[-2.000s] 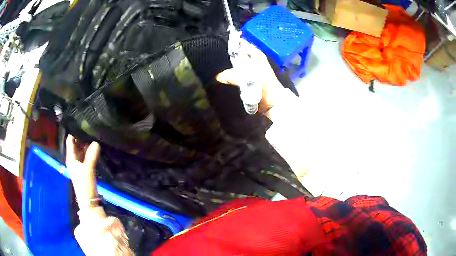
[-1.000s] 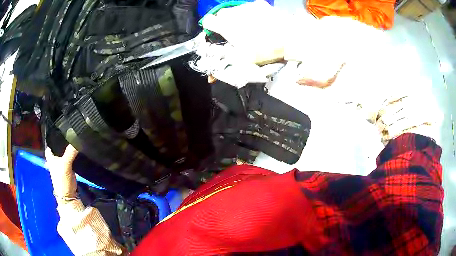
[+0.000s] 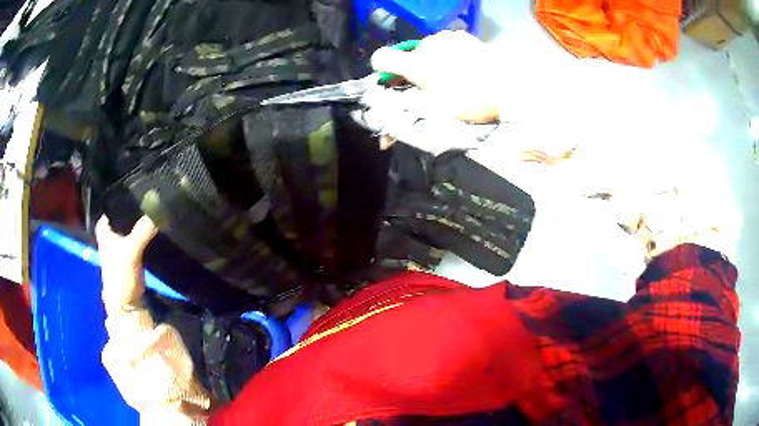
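A black backpack with camo shoulder straps lies in front of me, its dark edge running from lower left to upper right. My left hand grips the backpack's lower left corner, fingertips partly hidden. My right hand, washed out by glare, holds the scissors by the green handle, with a white wrap below the handle. The blades point left along the backpack's upper edge. I cannot tell how far the blades are apart. Loose threads are too fine to see.
More dark camo backpacks are heaped behind. The blue bin with dark bags stands lower left, beside a wood-edged table. A blue stool is at the top. An orange bundle and a cardboard box are upper right.
From two seconds ago, the scissors have turned from pointing up to pointing left along the backpack edge. Since one second ago, the scissors and backpack have shifted slightly right in view; my left hand keeps its hold.
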